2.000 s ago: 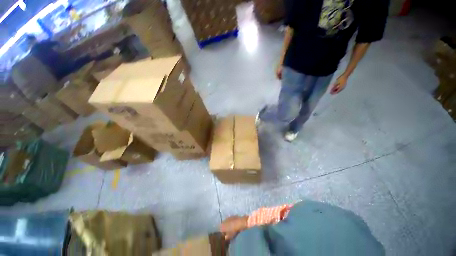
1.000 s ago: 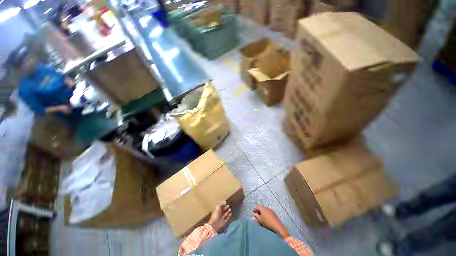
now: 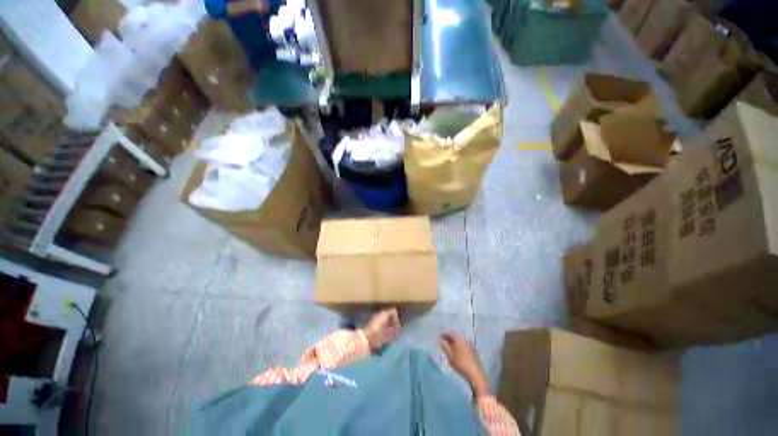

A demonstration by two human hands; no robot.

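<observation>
A closed brown carton (image 3: 375,262) stands on the floor right in front of me, with a tape strip along its middle. My left hand (image 3: 382,329) is at the carton's near edge, its fingers curled; whether it touches the carton is unclear. My right hand (image 3: 461,352) hangs to the right of the carton with nothing in it, fingers loosely bent and apart. Both hands are small and somewhat blurred.
A box of white packing waste (image 3: 243,170), a waste bin (image 3: 380,187) and a woven sack (image 3: 452,166) stand behind the carton. Large printed cartons (image 3: 682,247), an open carton (image 3: 614,145) and a closed carton (image 3: 597,383) are right. A metal rack (image 3: 77,204) is left.
The view has swung left toward the bench and waste bin. The carton now lies straight ahead. The standing person seen two seconds ago is out of view.
</observation>
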